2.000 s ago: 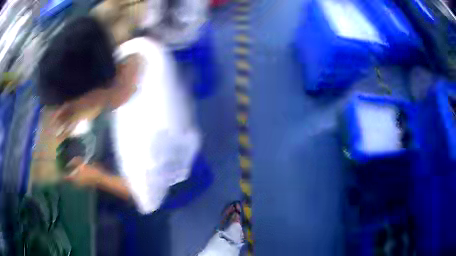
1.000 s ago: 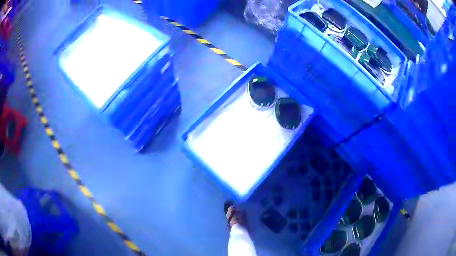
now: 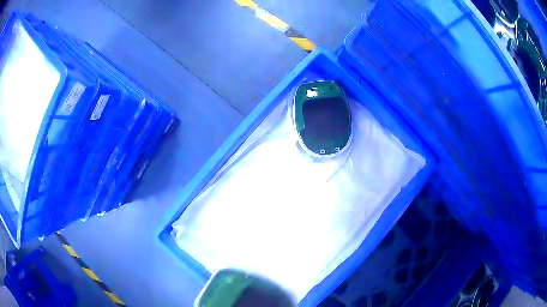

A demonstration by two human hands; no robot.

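A shallow blue crate (image 3: 237, 141) lies at an angle in the middle, with a bright white liner (image 3: 258, 204) in its bottom. One oval panel part (image 3: 324, 119), green with a dark rectangular window and pale rim, lies on the liner near the crate's upper corner. A second green oval panel (image 3: 246, 290) shows at the bottom edge of the picture, blurred and cut off, overlapping the crate's lower side. What holds or supports it is hidden. Neither my left hand nor my right hand is in view.
Stacked blue crates (image 3: 90, 144) with a white-lined top stand at left. A blue crate wall (image 3: 444, 114) rises at right, with green panels (image 3: 531, 60) at the far right edge. A blue stool-like object (image 3: 39, 282) is lower left. Dark panels show dimly lower right. Yellow-black tape crosses the floor.
The view is closer over the lined crate. One second ago two panels lay in its upper part; now one lies there. The blurred panel at the bottom edge has come into view.
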